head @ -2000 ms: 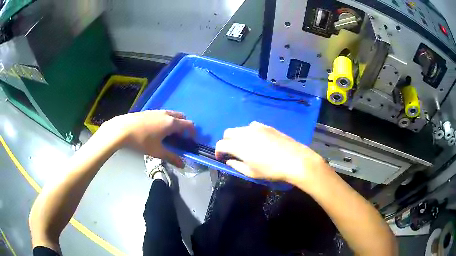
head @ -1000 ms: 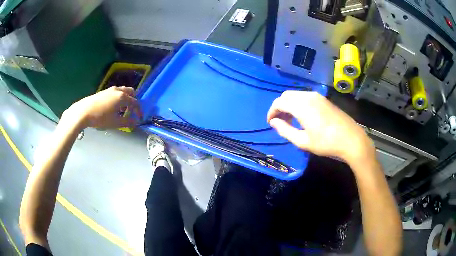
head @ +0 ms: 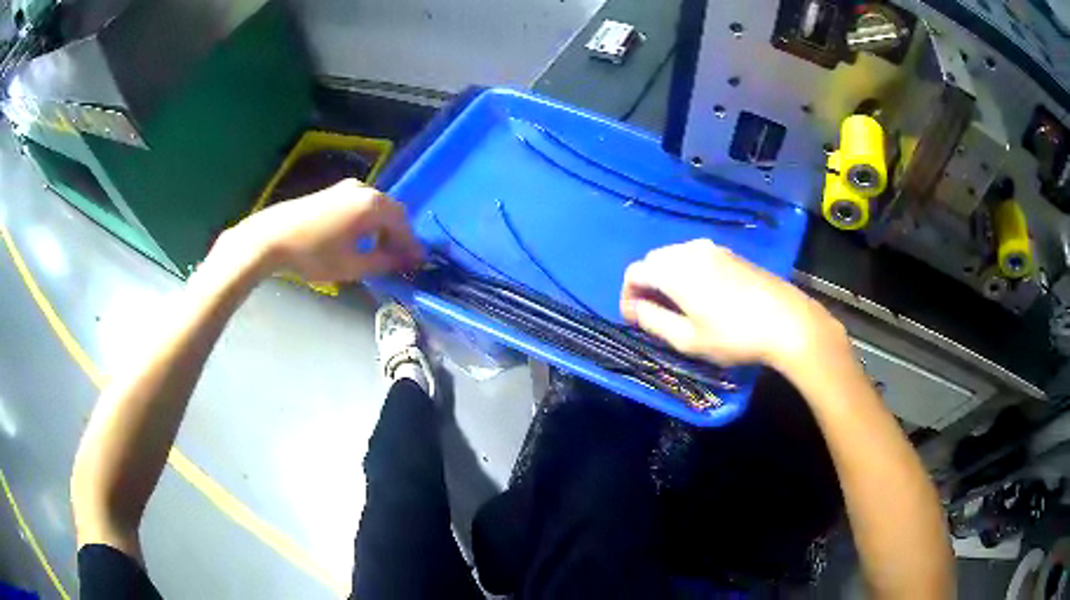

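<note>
A bundle of black cable pieces [head: 563, 326] with coppery tips at its right end lies along the near side of the blue tray [head: 552, 106]. Two loose curved cable pieces [head: 634, 193] lie at the tray's far side, and two more lie slanted above the bundle. My left hand [head: 352, 238] is at the bundle's left end with fingers curled; whether it grips a cable is unclear. My right hand [head: 704, 302] is curled over the right part of the bundle; its fingertips are partly hidden, and a grip cannot be made out.
The machine [head: 751, 88] with yellow rollers [head: 864, 152] stands at the right, above a drawer [head: 909, 381]. A yellow crate [head: 317, 147] and a green cabinet [head: 188, 129] are at the left. A small white part [head: 611, 40] lies on the bench behind the tray.
The view has shifted, so the scene sits further right. Both hands have come closer together over the bundle, the right one lower. Loose cables above the bundle now lie at a steeper slant.
</note>
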